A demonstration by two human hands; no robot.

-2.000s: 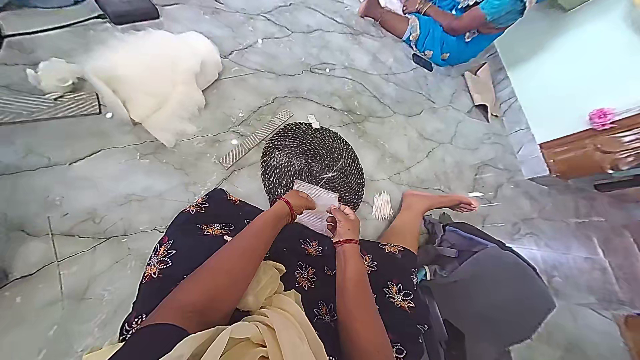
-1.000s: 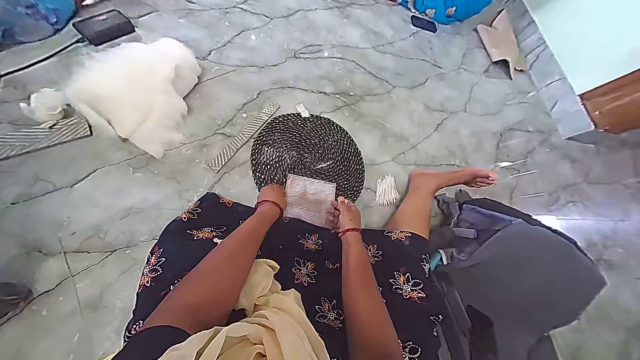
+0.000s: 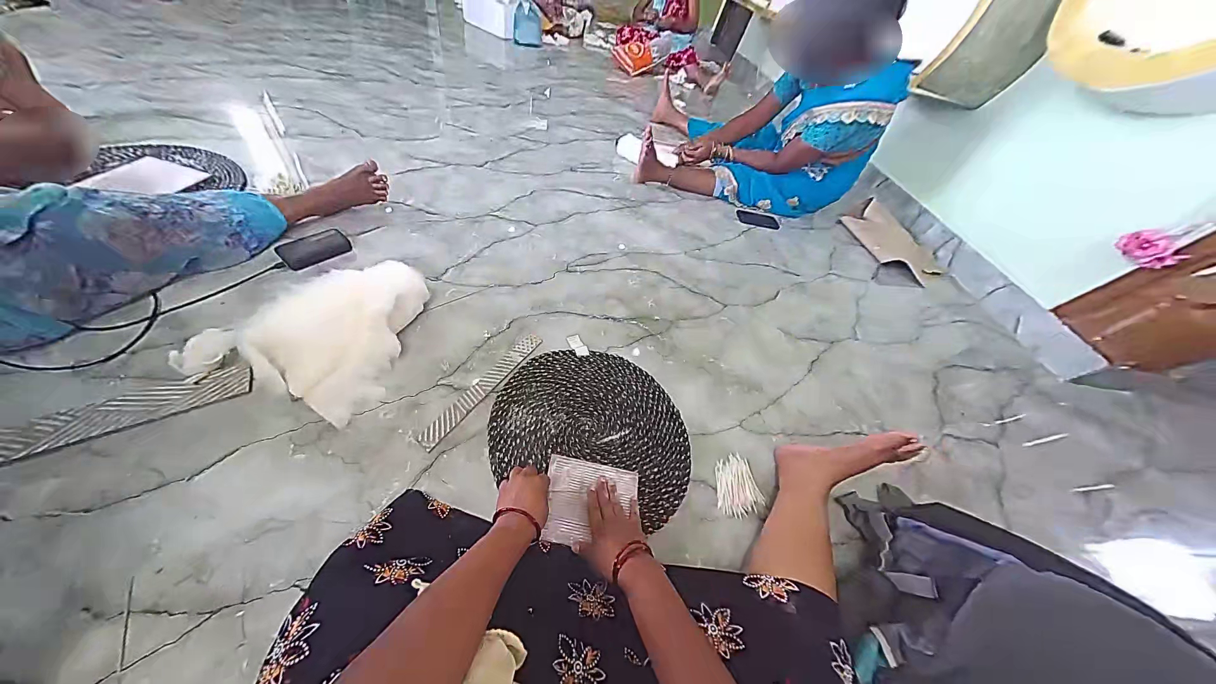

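A small whitish, ridged square sheet lies over the near edge of a round black-and-white woven mat on the floor. My left hand is at the sheet's left edge, its fingers curled; whether it pinches the edge is hidden. My right hand rests on the sheet's lower right part with fingers spread. A bundle of thin white sticks lies right of the mat. Left of the mat is a striped strip, and a small white piece lies at its far edge.
A mass of white cotton lies on the floor at left, beside a wider striped strip and a black device with a cable. People sit at left and farther back. Grey cloth lies at right; a phone is farther off.
My right hand has moved from the sheet's lower right corner onto its surface, fingers spread. The view has tilted up, showing more of the room.
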